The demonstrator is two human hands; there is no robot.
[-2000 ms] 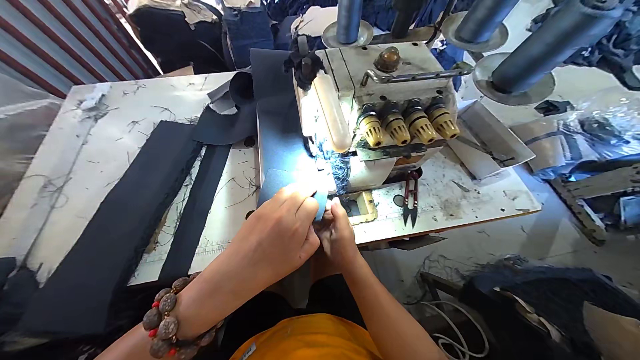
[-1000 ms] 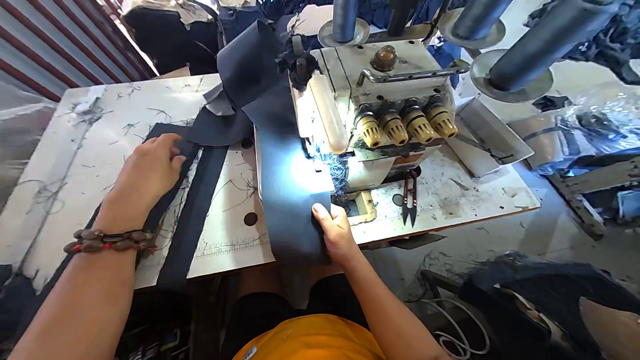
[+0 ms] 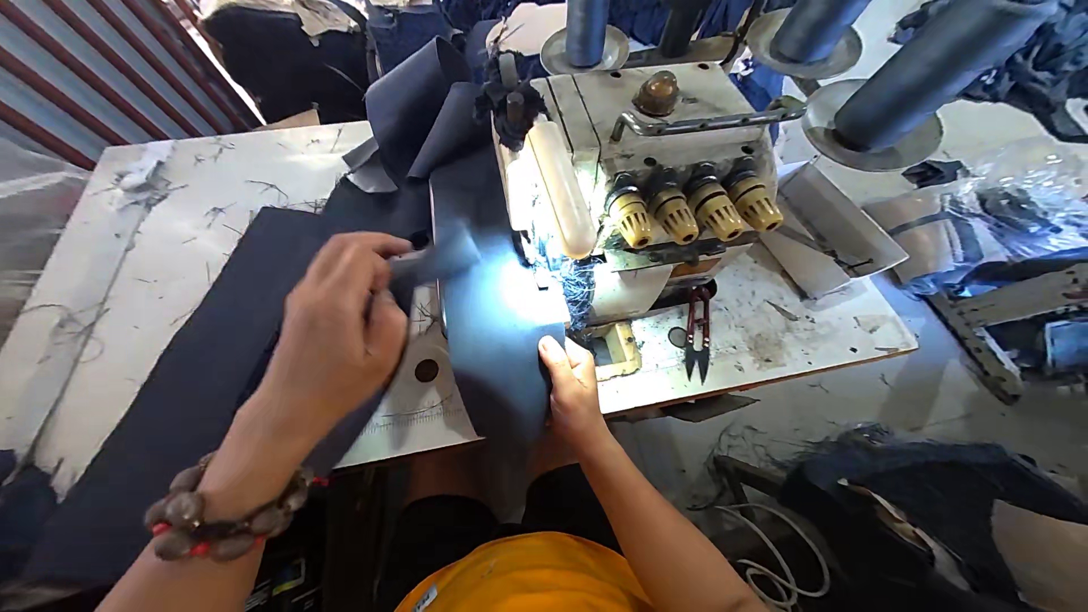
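Observation:
A dark fabric panel [image 3: 501,365] lies along the lit left side of an overlock sewing machine [image 3: 586,170] and hangs over the table's front edge. My right hand [image 3: 571,382] pinches the panel's right edge, thumb on top, just below the machine's lit sewing area. Over the table to the left, my left hand [image 3: 344,314] grips a small dark fabric piece [image 3: 438,259], blurred, whose free end reaches over the panel. Long dark fabric strips [image 3: 195,365] lie beneath and left of that hand. The needle and presser foot are hidden by glare.
Red-handled thread snips [image 3: 698,336] lie on the table right of the machine, near an open white box [image 3: 837,225]. Thread cones [image 3: 918,85] stand at the upper right. Loose thread bits litter the white tabletop [image 3: 170,238]. Dark cloth [image 3: 918,510] is heaped at the lower right.
My left hand has moved right from the dark strips and now has a small fabric piece in it. My right hand remains at the panel's edge.

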